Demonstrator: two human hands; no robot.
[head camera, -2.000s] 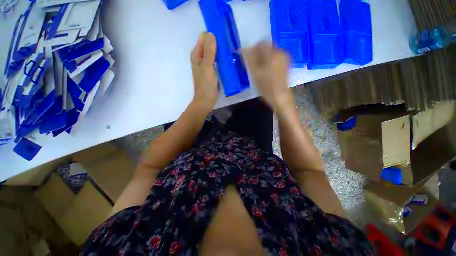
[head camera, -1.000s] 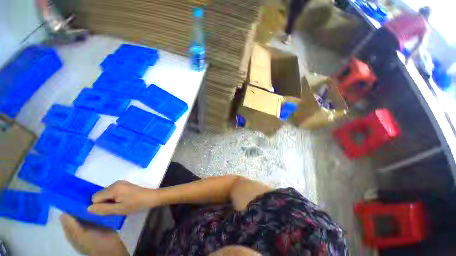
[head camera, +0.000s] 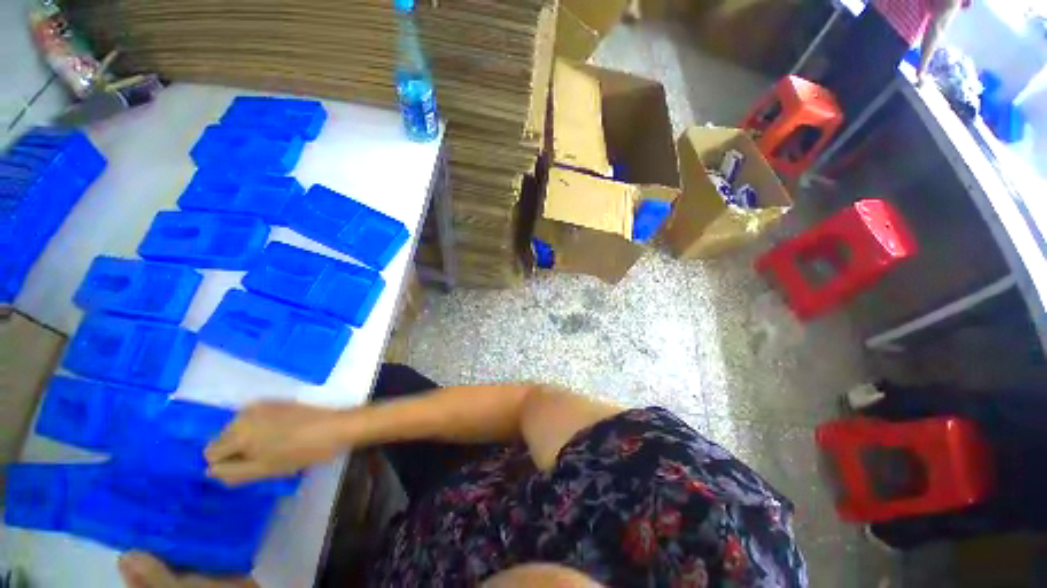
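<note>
My right hand (head camera: 270, 441) is at the lower left, fingers curled on a blurred blue tray. My left hand (head camera: 172, 572) is cut off by the bottom edge, beside a stack of blue trays (head camera: 172, 517); its grip cannot be told. Blue insert trays (head camera: 276, 333) lie in rows on the white table (head camera: 356, 149), each with shaped cavities. No device shows in the trays that I can make out.
A water bottle (head camera: 416, 92) stands at the table edge by a flattened carton stack (head camera: 482, 149). A block of nested trays (head camera: 46, 195) is at far left. Open cartons (head camera: 597, 172) and red stools (head camera: 838, 258) are on the floor. A person's arm (head camera: 944, 29) shows top right.
The view has swung right from the box heap, and my hands now show at lower left. Since one second ago, a blurred tray at my right hand has come away from the stack.
</note>
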